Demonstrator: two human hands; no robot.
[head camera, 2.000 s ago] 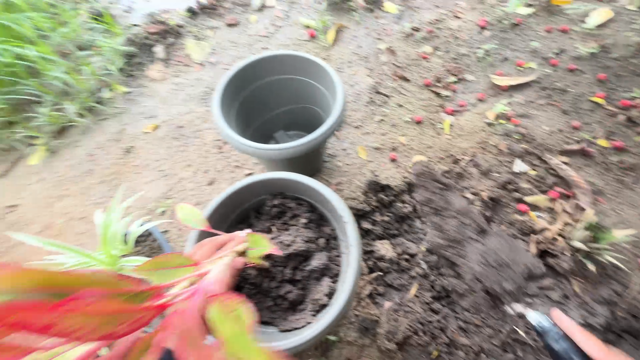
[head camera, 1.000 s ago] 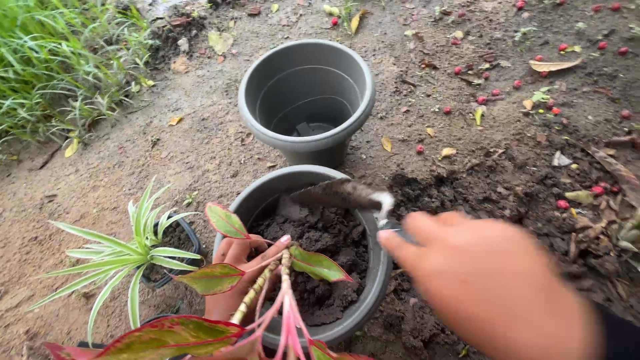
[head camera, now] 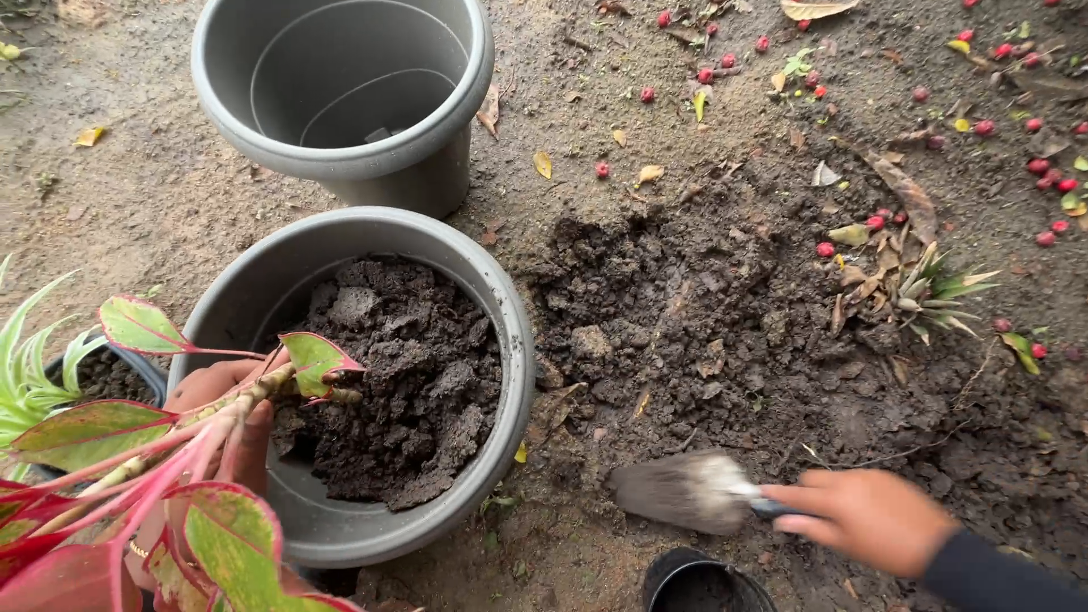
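My left hand (head camera: 242, 408) grips the stems of a leafy plant with red-edged green leaves (head camera: 234, 527) at the near left rim of a grey plastic pot (head camera: 510, 365). Dark, clumpy soil (head camera: 408, 374) partly fills that pot. My right hand (head camera: 875, 514) is closed around the handle of a garden trowel (head camera: 688, 493), whose soil-smeared blade points left, low over the ground right of the pot. The leaves partly hide my left hand.
A second grey pot (head camera: 399, 153) with a bare inside stands just behind. A small black pot (head camera: 705, 578) is at the bottom edge. A spider plant (head camera: 34, 374) in a small pot sits at left. Dug soil (head camera: 722, 314), red berries and dry leaves lie at right.
My right hand and the trowel have moved from over the soil-filled pot to the ground at its right. My left hand stays on the plant's stems. The view has shifted.
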